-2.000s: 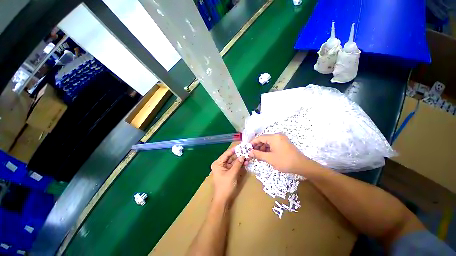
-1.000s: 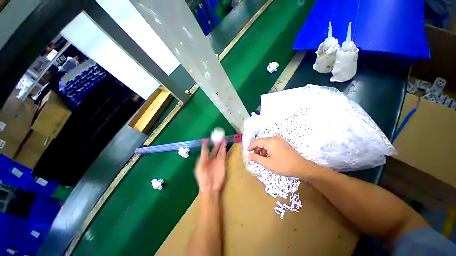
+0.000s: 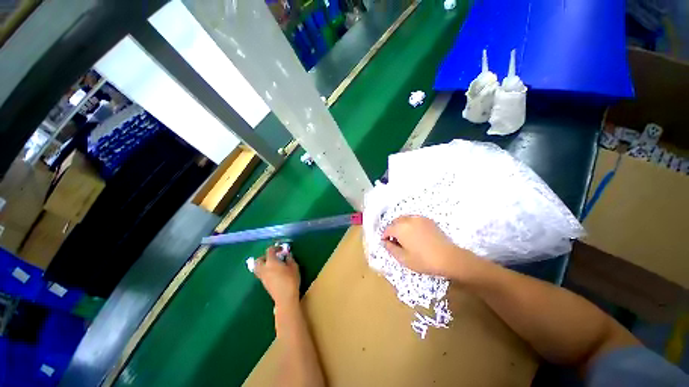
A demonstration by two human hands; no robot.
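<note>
My left hand [image 3: 278,276] is over the green conveyor belt [image 3: 198,317], its fingertips closed around a white assembly [image 3: 284,248] just on the near side of the bluish-clear bar [image 3: 291,228]. Another white assembly [image 3: 251,263] lies against its fingers on the left. My right hand [image 3: 420,246] rests at the mouth of the clear plastic bag [image 3: 506,200], fingers curled among small white parts [image 3: 423,289]. Whether it pinches a part cannot be seen. Loose parts spill onto the brown cardboard sheet [image 3: 378,340].
A scuffed pale post [image 3: 302,113] rises beside the bag. Beyond the bar, white assemblies [image 3: 307,159] sit on the belt. Two wrapped bottles [image 3: 508,109] stand before a blue sheet [image 3: 536,53]. An open carton [image 3: 642,219] with whitish units is at right.
My left hand let go of an assembly beyond the bar and moved down-left to the assemblies on the near side. My right hand stopped working on the assembly and moved to the bag mouth.
</note>
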